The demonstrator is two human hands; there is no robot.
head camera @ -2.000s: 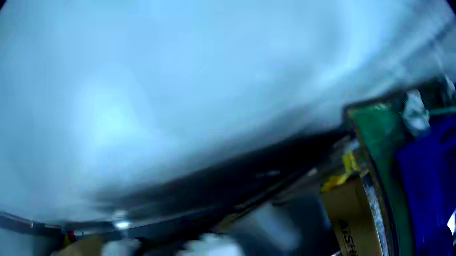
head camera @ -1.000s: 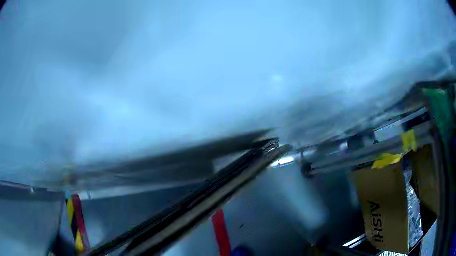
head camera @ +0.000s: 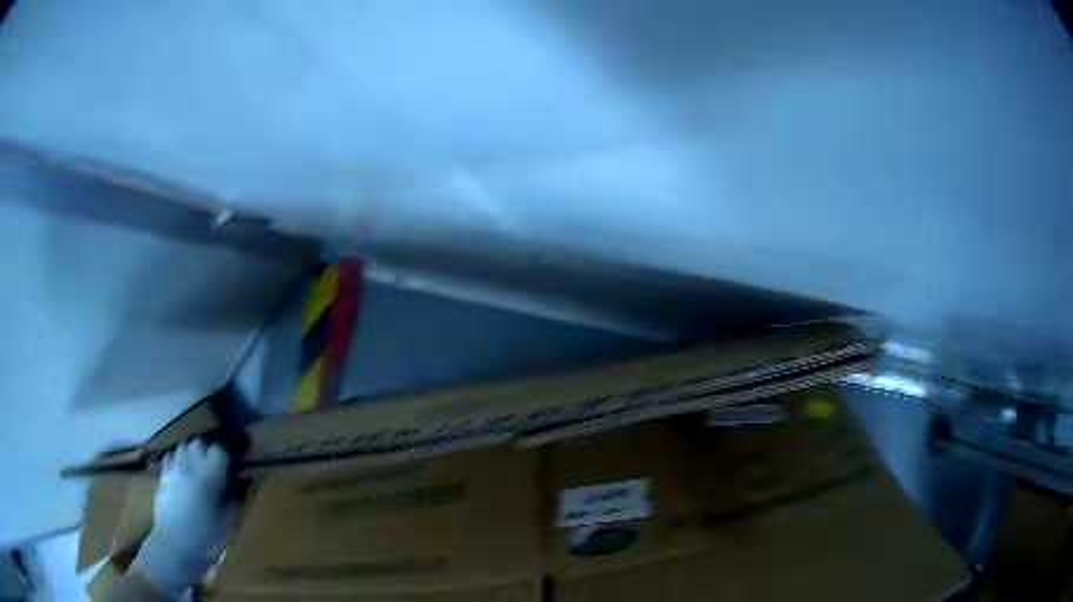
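Observation:
A stack of flattened brown cardboard sheets (head camera: pixel 412 517) fills the lower middle, with its layered edges running from lower left up to the right. The front panel has a white label and a small yellow-green spot. My left hand (head camera: pixel 192 506), in a white glove, holds the stack at its left end, with the fingers over the top edge. The palm side of the grip is hidden. My right hand is not in view.
A pale wall (head camera: pixel 471 118) fills the top. Yellow-black and red tape (head camera: pixel 330 329) marks the blue-grey floor behind the cardboard. A metal frame (head camera: pixel 1000 441) stands at the right edge, with a brown box (head camera: pixel 1035 541) under it. The picture is blurred.
The cardboard has swung from a steep slant to nearly level, its broad face now showing. My left hand has come into view on it. The carton with yellow tape has left the view at right.

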